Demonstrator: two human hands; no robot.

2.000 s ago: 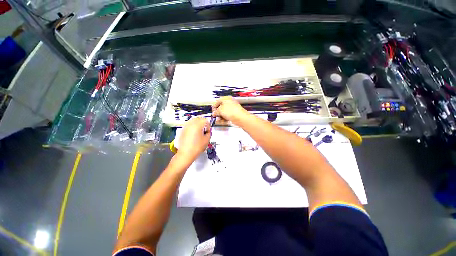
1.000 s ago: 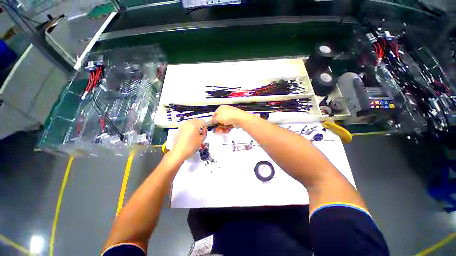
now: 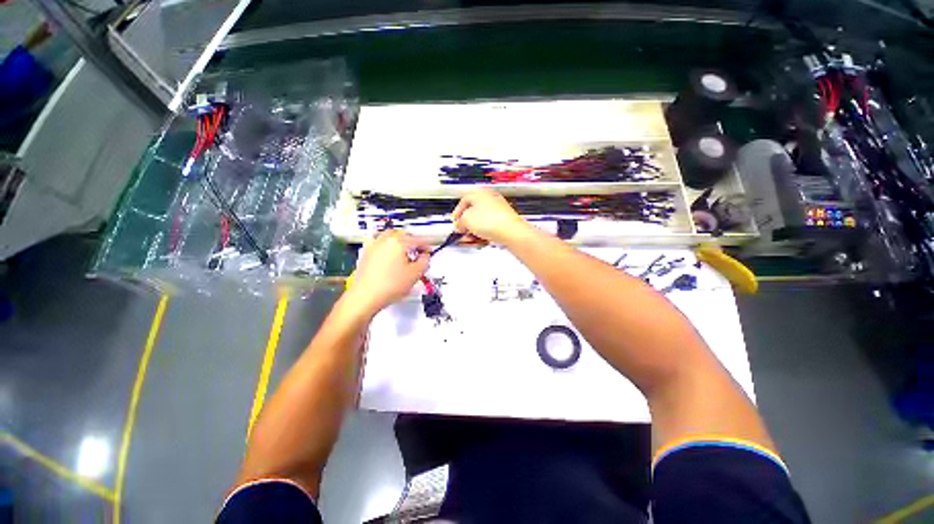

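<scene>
My left hand [image 3: 389, 268] is above the upper left of the white board [image 3: 461, 379], with its fingers closed on a small wire harness. A dark connector [image 3: 432, 304] with short red wires shows below its fingertips. My right hand [image 3: 485, 217] is just right of it, at the tray's front edge, pinching a short black strip [image 3: 448, 243] that runs between both hands. The strip looks like tape; its far end is hidden by the left fingers. A black tape roll [image 3: 559, 347] lies flat on the board.
Behind the board is a cream wire tray [image 3: 410, 123] with black and red wires [image 3: 553, 169]. Small metal fixtures [image 3: 512, 291] stand on the board. Spare tape rolls [image 3: 707, 154] and a grey machine [image 3: 778, 189] are right. Harnesses on clear plastic [image 3: 277, 154] lie left.
The hands have moved slightly apart, and the black strip between them now shows more clearly. The whole view has shifted a little. The tape roll stays on the board.
</scene>
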